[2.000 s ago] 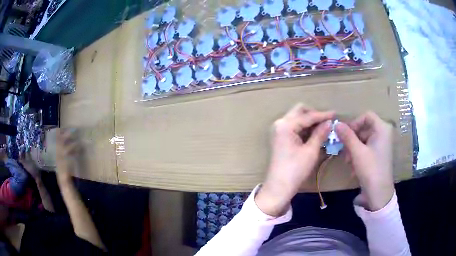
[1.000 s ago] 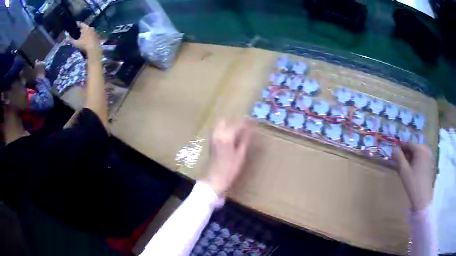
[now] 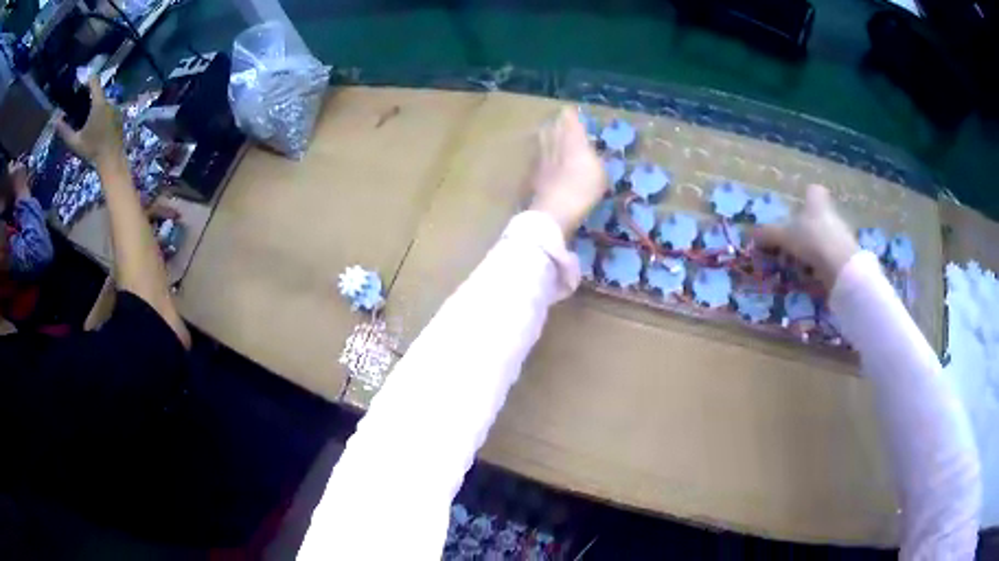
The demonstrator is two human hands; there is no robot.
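The clear plastic blister tray [image 3: 876, 175] lies at the centre right and holds rows of silver-blue motors [image 3: 678, 230] with red and orange wires. My left hand [image 3: 570, 170] is over the tray's left end, blurred; its fingers hide some motors, and I cannot tell whether it holds anything. My right hand [image 3: 813, 236] is over the right middle of the tray, blurred, its fingertips among the motors and wires; its grip is unclear. A motor with a white gear [image 3: 354, 282] lies on the cardboard to the left.
Shiny tape [image 3: 369, 353] is on the cardboard [image 3: 701, 427]. A bag of small parts [image 3: 276, 93] and a black unit [image 3: 203, 126] stand at the left by another worker's arm [image 3: 129, 208]. White gears [image 3: 973, 318] lie at the right. A lower tray of motors [image 3: 493, 537] shows below.
My left hand has moved up and right to the tray's left end. My right hand has moved left and up over the tray. A motor with a white gear now shows on the cardboard at left.
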